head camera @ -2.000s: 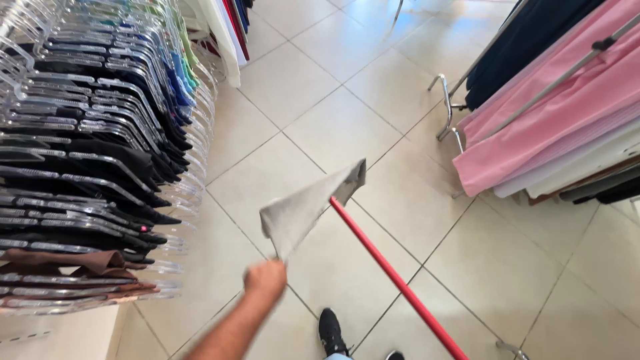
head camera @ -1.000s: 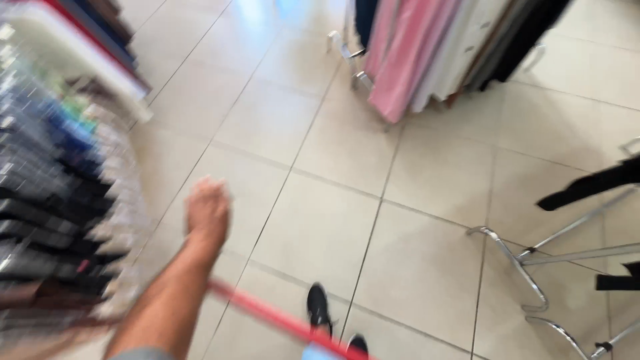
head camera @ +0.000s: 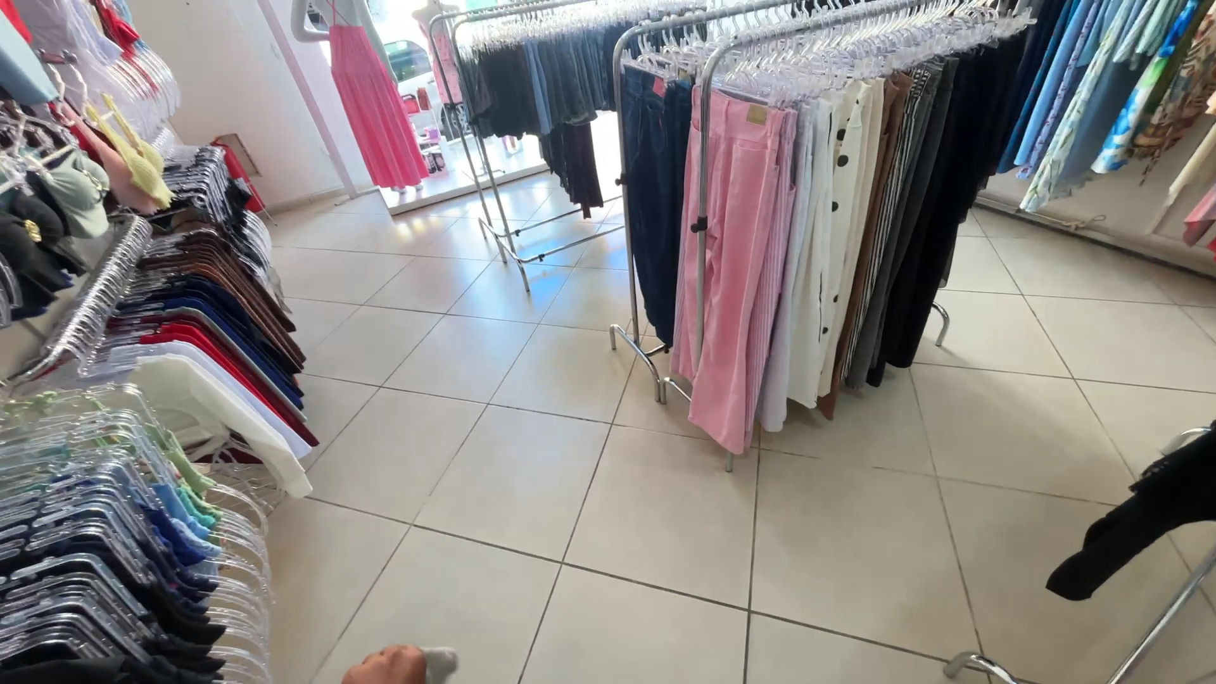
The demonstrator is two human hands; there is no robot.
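Note:
Only the top of my left hand (head camera: 385, 667) shows, at the bottom edge left of centre. Its fingers are curled in a fist, and a small bunched piece of grey cloth (head camera: 441, 663) sticks out at its right side. The rest of that hand and its arm are cut off by the frame. Beneath and around it lie beige floor tiles (head camera: 655, 617). My right hand is out of view, and so is the red pole.
Clear hangers with dark tops (head camera: 104, 579) fill the lower left, below a rail of folded-over garments (head camera: 218, 332). A chrome rack (head camera: 703, 285) holds pink trousers (head camera: 731, 266) and other trousers. Another rack's chrome foot (head camera: 978, 665) and black garment (head camera: 1130, 513) are at right. A pink dress (head camera: 375, 104) hangs behind.
The view has risen towards the racks. Two seconds ago my left hand held a corner of the grey cloth over the red pole's end; the pole and my shoes have left view.

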